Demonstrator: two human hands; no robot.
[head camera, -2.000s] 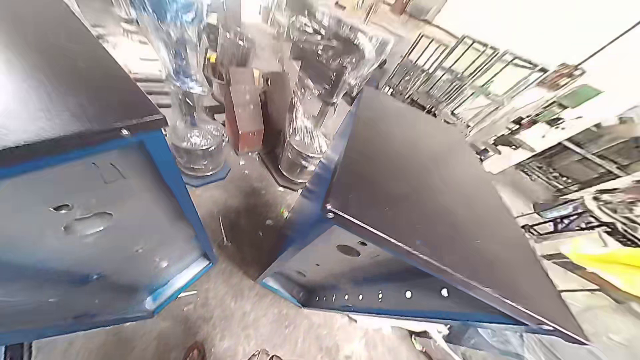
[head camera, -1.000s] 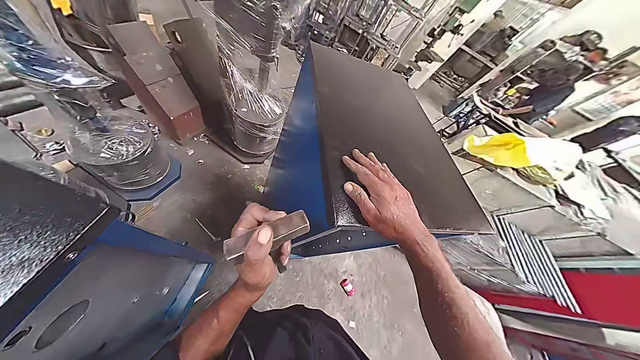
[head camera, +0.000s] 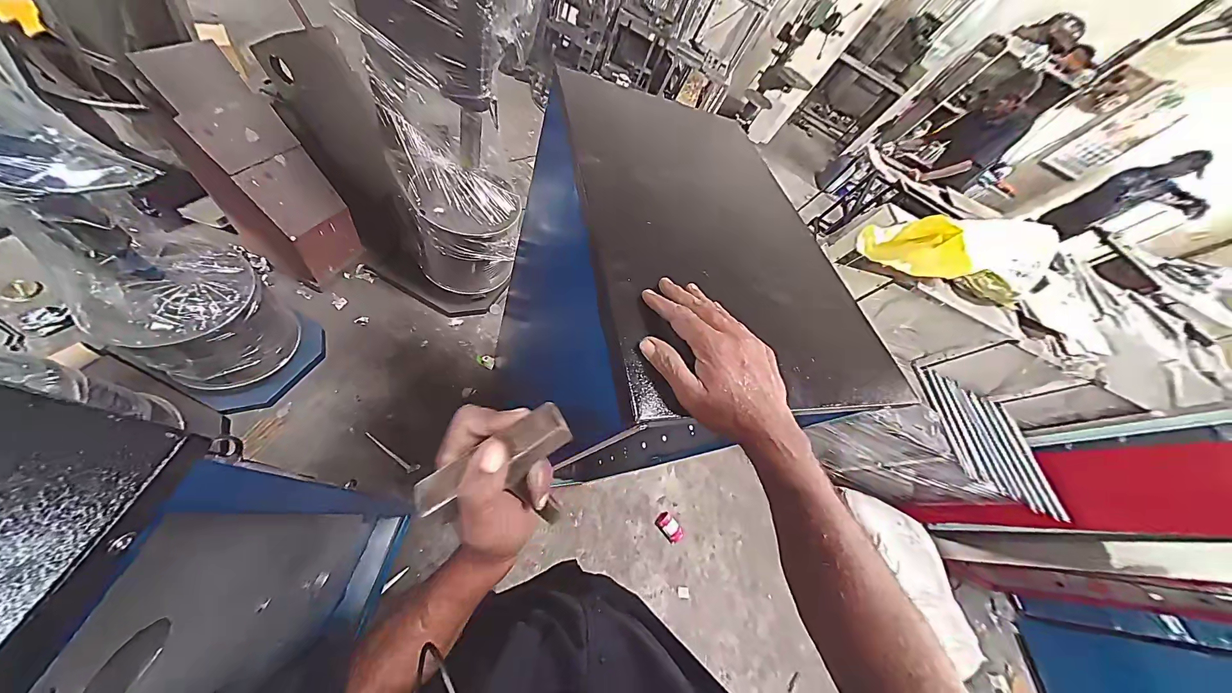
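Note:
My left hand (head camera: 496, 481) grips a short rectangular block or bar (head camera: 496, 457), dull grey-brown, with the thumb along its face; what it is made of I cannot tell. It is held just off the near left corner of a tall metal cabinet (head camera: 712, 221) with a dark top panel and a blue side. On that dark panel, near its front edge, my right hand (head camera: 722, 371) lies flat with fingers spread and nothing in it. A row of small holes runs along the cabinet's front lip below the hand.
A second blue and dark cabinet (head camera: 260, 577) stands at lower left. Plastic-wrapped machine columns (head camera: 462, 221) and a red-brown box (head camera: 308, 221) are beyond. A small red and white can (head camera: 669, 526) is on the floor. At far right are a person (head camera: 1121, 197) and yellow plastic (head camera: 919, 246).
Both hands have come into view since the oldest frame, the left with the block, the right on the dark panel. The view has turned. Over the last second the hands have hardly moved.

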